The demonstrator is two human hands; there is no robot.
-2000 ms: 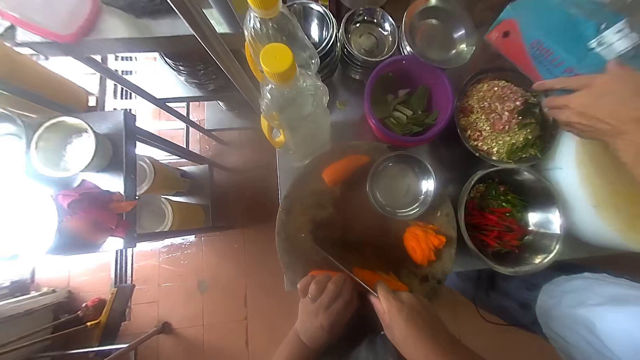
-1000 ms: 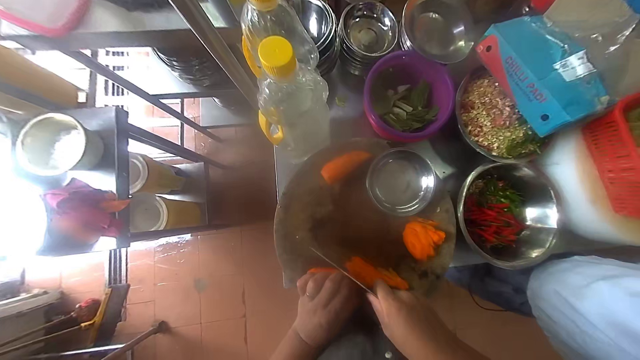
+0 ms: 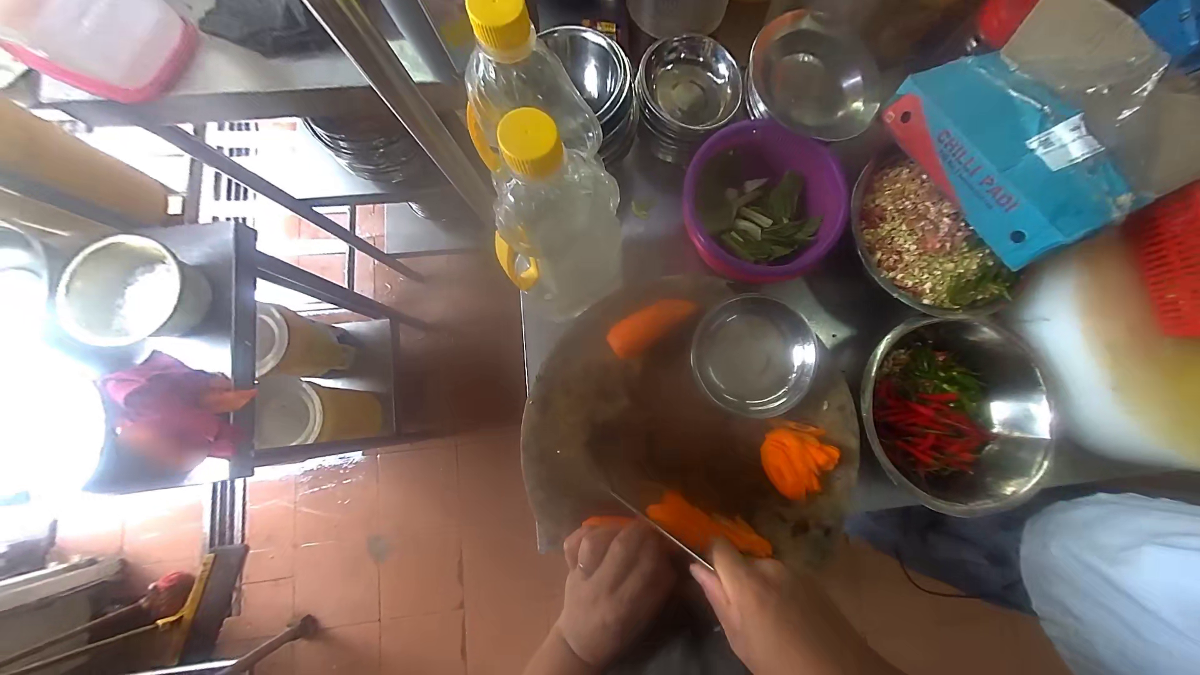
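My left hand (image 3: 614, 586) presses a piece of carrot (image 3: 607, 521) onto the round chopping board (image 3: 574, 412) near its lower edge. Gripped in my right hand (image 3: 755, 595) is a knife (image 3: 662, 532), its blade between the held carrot and a row of cut carrot slices (image 3: 708, 525). A fanned pile of carrot slices (image 3: 797, 459) lies farther right on the board. Toward the far side are a larger carrot chunk (image 3: 649, 326) and a small steel bowl (image 3: 755, 356). My left fingers hide part of the held carrot.
Beyond the board stand plastic bottles with yellow caps (image 3: 531, 142) and a purple bowl of cut leaves (image 3: 766, 199). At right are a steel bowl of red and green chillies (image 3: 958, 414), a bowl of chopped ingredients (image 3: 928, 234), a blue carton (image 3: 1017, 155) and a red basket (image 3: 1167, 262). Another person's light clothing (image 3: 1111, 581) shows lower right.
Another person's hand, seen at the right two seconds ago, is out of view. The blue carton has come down over the bowl of chopped ingredients, and a red basket has appeared at right.
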